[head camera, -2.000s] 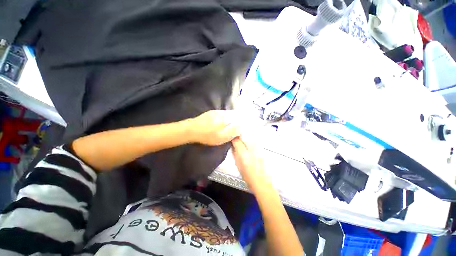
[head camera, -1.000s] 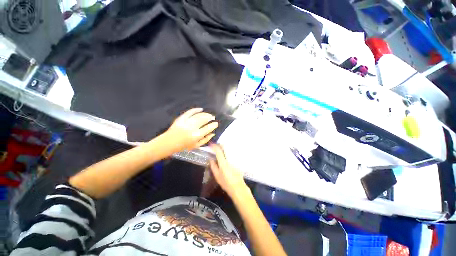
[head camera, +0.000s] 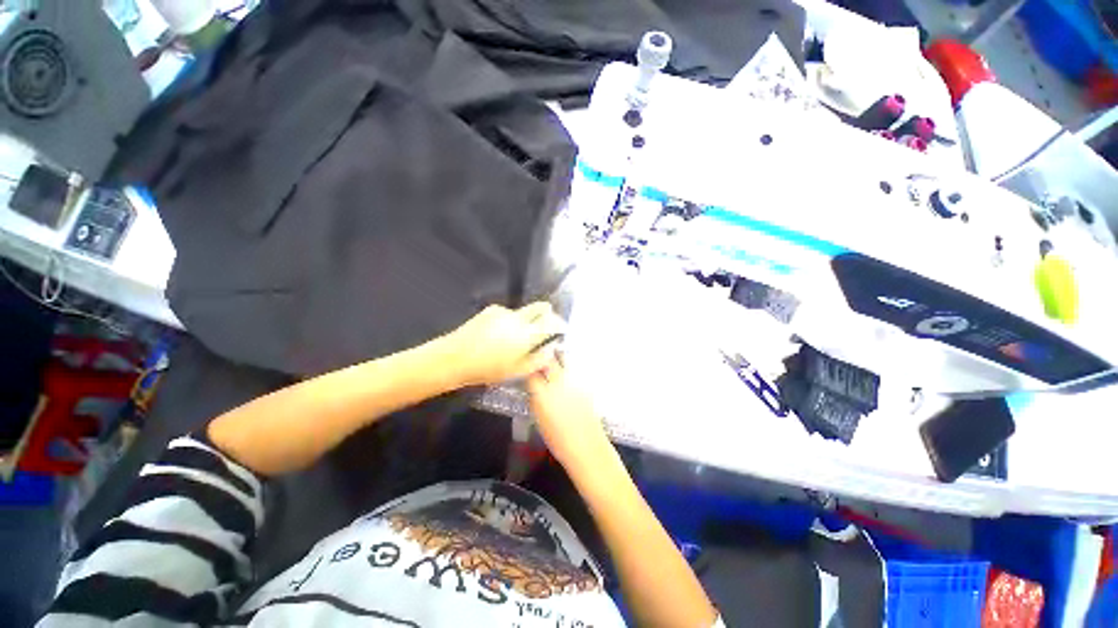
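The large dark garment piece (head camera: 356, 233) lies spread over the white table left of the sewing machine (head camera: 748, 184). Its right edge runs beside the needle area (head camera: 619, 239). My left hand (head camera: 503, 344) lies at the cloth's front right corner, fingers pinched at the edge. My right hand (head camera: 548, 374) touches it from below, with its fingertips at the same edge. Both hands are in front of the needle, near the table's front edge. The cloth between the fingers is mostly hidden.
Thread snips (head camera: 754, 383) and a stack of small black pieces (head camera: 830, 390) lie below the machine head. A phone (head camera: 969, 436) lies further right. Magenta spools (head camera: 901, 123) stand behind. A blue crate (head camera: 935, 593) is below the table. A dark fan-like unit (head camera: 49, 74) is at upper left.
My left hand has moved from lying spread on the cloth to pinching its edge beside my right hand. The cloth has shifted and shows new folds near the needle.
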